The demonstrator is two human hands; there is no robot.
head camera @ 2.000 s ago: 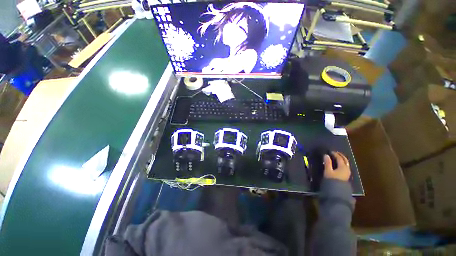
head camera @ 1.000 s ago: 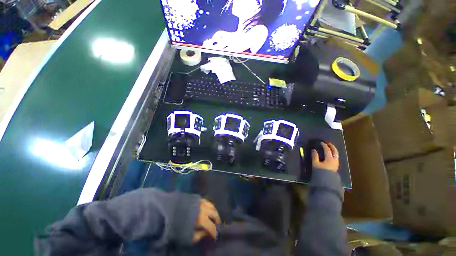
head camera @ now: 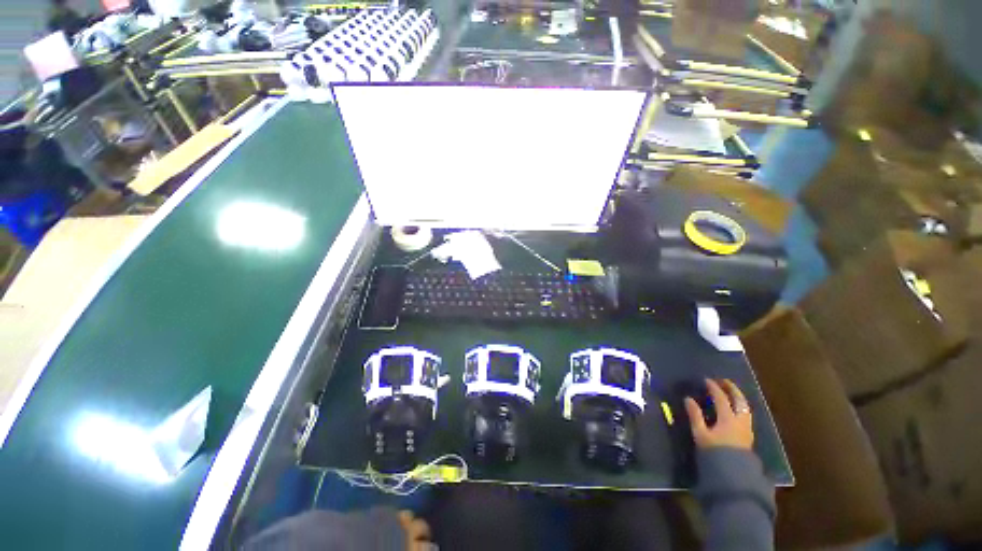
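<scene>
My right hand (head camera: 724,418) rests over a small black mouse (head camera: 705,407) at the right edge of the dark desk mat. My left hand (head camera: 416,530) is at the bottom edge, mostly cut off, with only part of the fingers showing beyond the sleeve. Three dome cameras stand in a row on the mat: left (head camera: 402,404), middle (head camera: 500,400) and right (head camera: 605,404), each with a white band above a black lens head. The monitor (head camera: 493,156) shows a blank white screen. A black keyboard (head camera: 501,296) lies below it.
A black printer (head camera: 700,264) with a yellow tape roll (head camera: 714,231) stands right of the keyboard. A thin cable (head camera: 436,472) lies at the desk's front left. A green-topped conveyor (head camera: 237,291) runs along the left. Cardboard cartons (head camera: 915,323) stand at the right.
The monitor went from an anime-style picture to blank white. The view has tilted up, showing rows of white housings beyond. My left hand came into view, then dropped mostly out at the bottom.
</scene>
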